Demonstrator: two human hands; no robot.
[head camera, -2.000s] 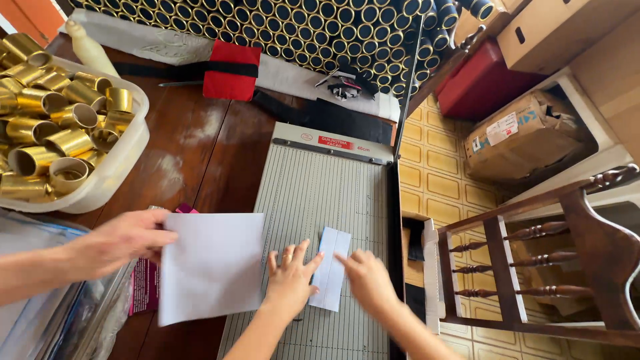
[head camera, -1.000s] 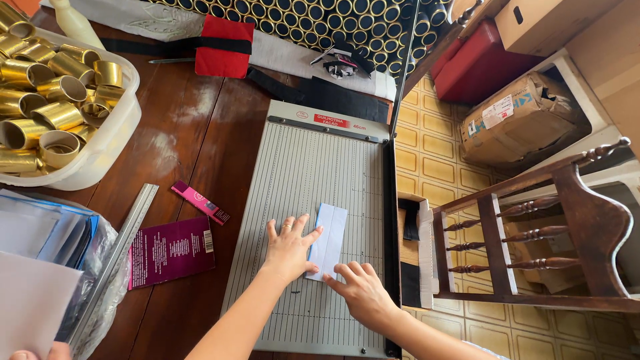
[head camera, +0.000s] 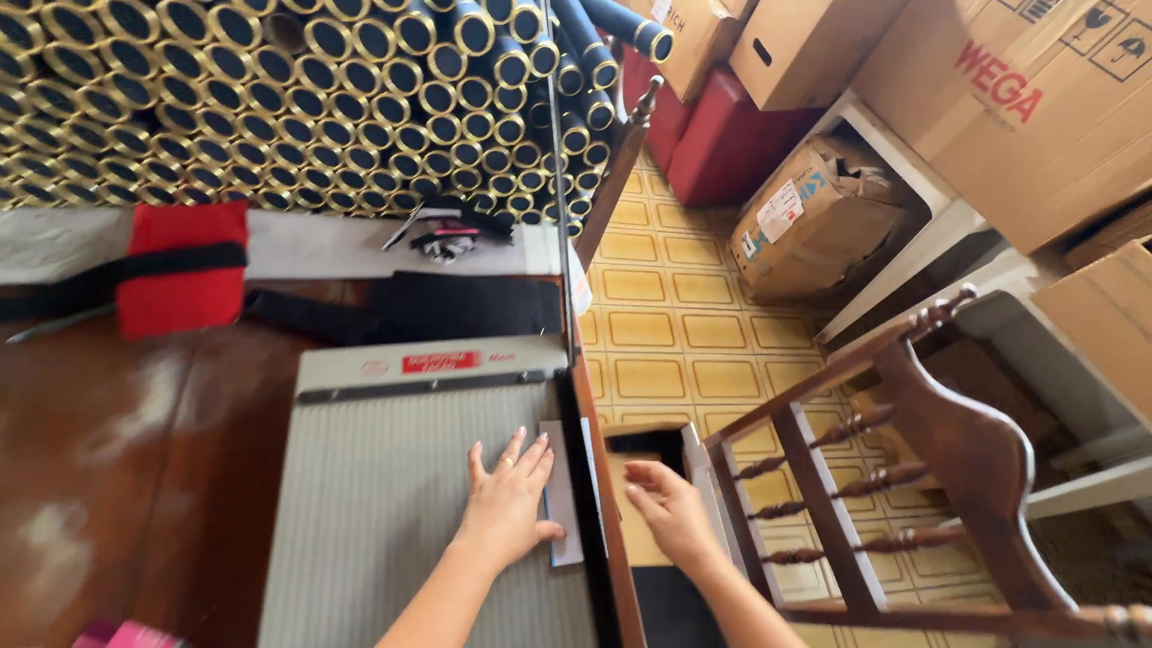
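Note:
A strip of pale paper (head camera: 565, 504) lies along the right edge of a grey paper cutter (head camera: 405, 504), and part of it shows beyond the dark edge strip. My left hand (head camera: 506, 504) rests flat on the cutter, fingers spread, with fingertips and thumb at the paper's left side. Off the cutter's right side, over an open cardboard box (head camera: 643, 531), my right hand (head camera: 670, 513) hangs with its fingers loosely curved and nothing seen in them. The cutter's long arm (head camera: 558, 171) stands raised at the far right corner.
Stacked dark blue tubes with gold rims (head camera: 270, 117) fill the far side. A red cloth piece (head camera: 183, 270) and black fabric (head camera: 463, 306) lie behind the cutter. At the right stand a wooden chair (head camera: 967, 468), a battered cardboard carton (head camera: 819, 216) and larger boxes.
The paper has moved from the middle of the cutter to its right edge. My right hand has left the paper and moved right, past the edge. The view has shifted.

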